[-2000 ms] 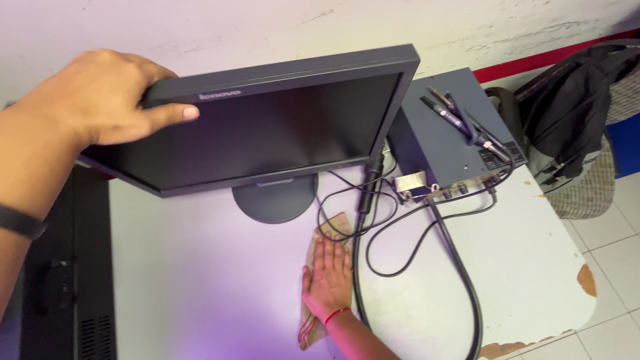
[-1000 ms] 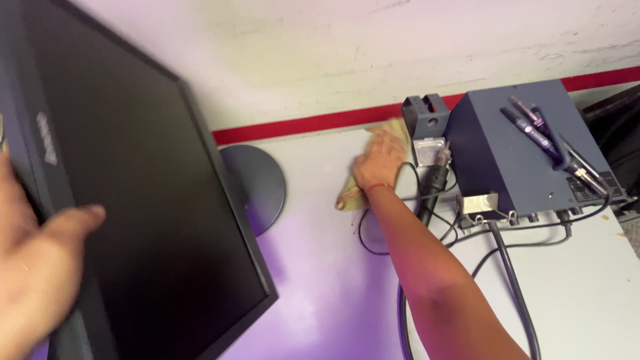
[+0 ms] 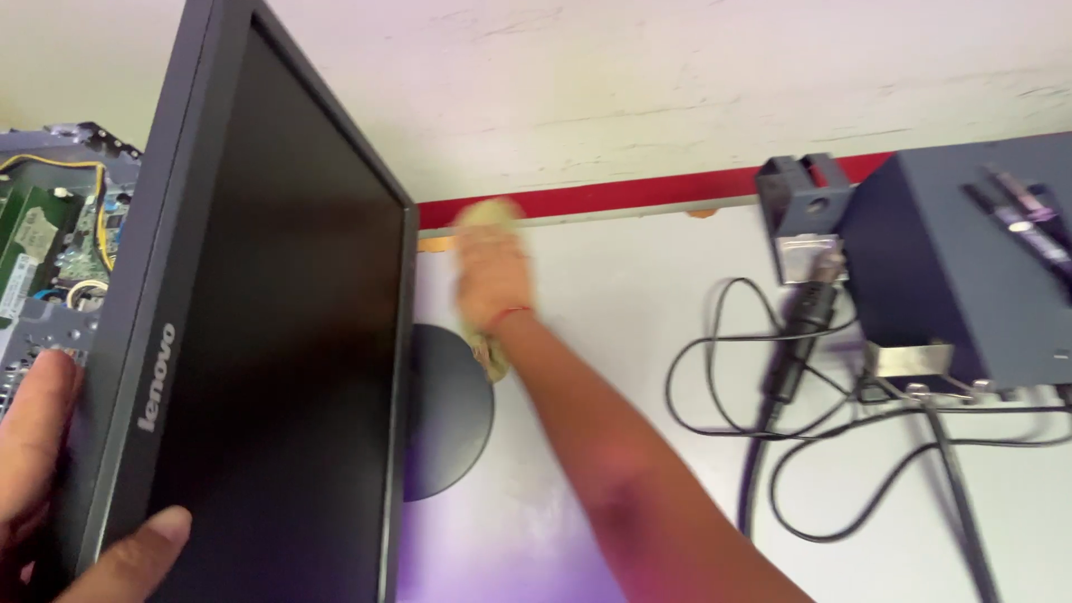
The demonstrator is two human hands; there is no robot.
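Observation:
A black Lenovo monitor (image 3: pixel 285 335) stands turned sideways at the left, its round base (image 3: pixel 448 410) on the white tabletop (image 3: pixel 586 352). My left hand (image 3: pixel 92 494) grips the monitor's edge at the lower left, thumb on the front and fingers behind. Blurred by motion, my right hand (image 3: pixel 494 280) presses a yellowish cloth (image 3: pixel 494 356) against the table near the wall, just right of the monitor; the cloth shows beyond the fingertips and below the wrist.
A grey-blue soldering or hot-air station (image 3: pixel 963 243) with pens on top stands at the right. Before it lie a black handpiece (image 3: pixel 800 335) and looping cables (image 3: pixel 712 431). An opened chassis with a green circuit board (image 3: pixel 42 226) is behind the monitor. A red stripe (image 3: pixel 603 197) runs along the wall.
My right hand has moved with the cloth from beside the handpiece leftward along the wall edge, close to the monitor base. The monitor has been turned from facing front to sideways.

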